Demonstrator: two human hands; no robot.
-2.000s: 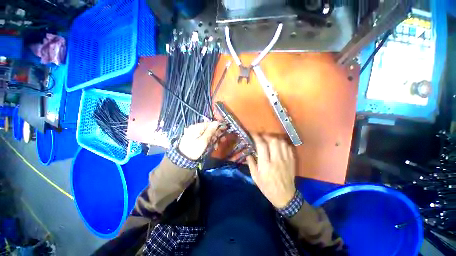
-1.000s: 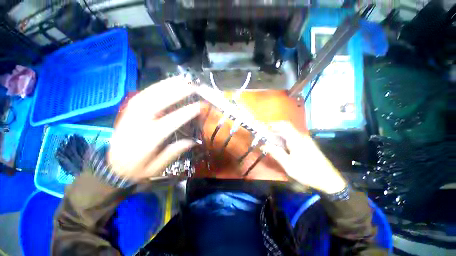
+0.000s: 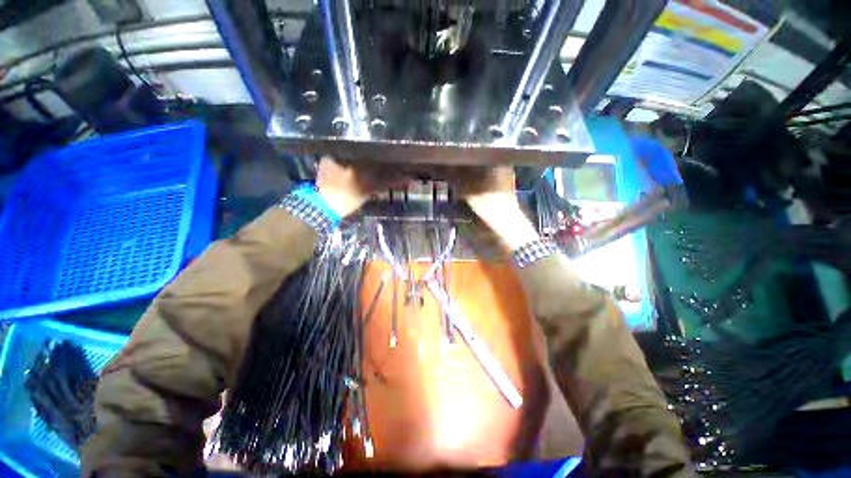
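Note:
My left hand (image 3: 343, 187) and my right hand (image 3: 492, 194) reach under the steel machine platen (image 3: 429, 151). Their fingers are hidden beneath it, so I cannot tell what they hold. Between them is a metal mould part (image 3: 427, 191), with several thin black cables (image 3: 445, 245) hanging from it towards me. The bar held before cannot be made out. The pliers (image 3: 417, 277) lie open on the orange-brown board (image 3: 420, 383), handles towards the machine. A second silver bar (image 3: 481, 353) lies slanted beside them. A wide black cable bundle (image 3: 294, 355) lies on the board's left.
Shiny guide posts (image 3: 345, 70) rise above the platen. A deep-blue basket (image 3: 112, 224) stands at left, with a light-blue basket (image 3: 33, 448) holding cables nearer. A slanted metal beam (image 3: 620, 224) is right of my right forearm. Dark cables (image 3: 756, 373) lie on the green surface at far right.
Both hands have moved forward from above the board to under the platen, and the loaded bar they held is out of sight. The view has tilted up towards the machine.

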